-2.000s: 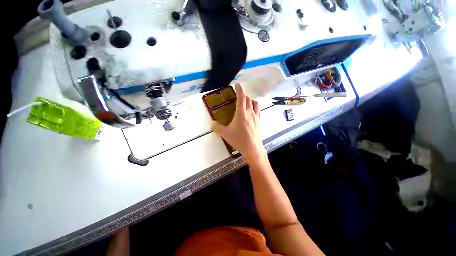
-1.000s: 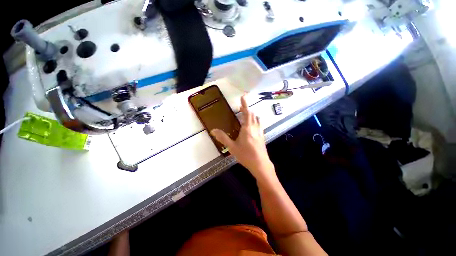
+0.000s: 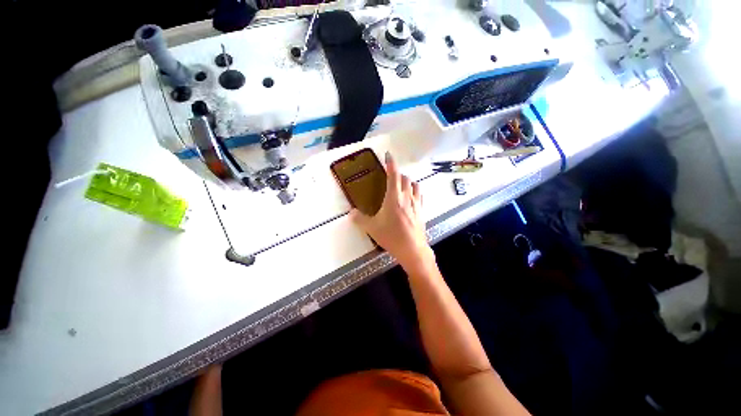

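A smartphone point(image 3: 361, 180) with a yellowish-brown screen lies on the white machine bed, below the black strip. My right hand point(image 3: 396, 218) is over the phone's lower right part, thumb and fingers spread along its edges. The palm hides the lower screen; whether the hand grips the phone or only rests on it cannot be told. Of my left arm, only a piece of forearm point(image 3: 207, 392) shows below the table's front edge; the left hand itself is hidden.
The sewing machine head point(image 3: 260, 101) stands behind, a black strip point(image 3: 357, 89) draped over it. A lime-green packet point(image 3: 136, 196) lies left. Snips point(image 3: 457, 166), a small dark item point(image 3: 460, 187) and a parts tray point(image 3: 526, 154) lie right. Dark cloth point(image 3: 520, 309) is beside the seat.
The camera view has shifted. My right hand has moved from the phone's lower right edge back over its screen, covering more of it. The phone stays on the machine bed.
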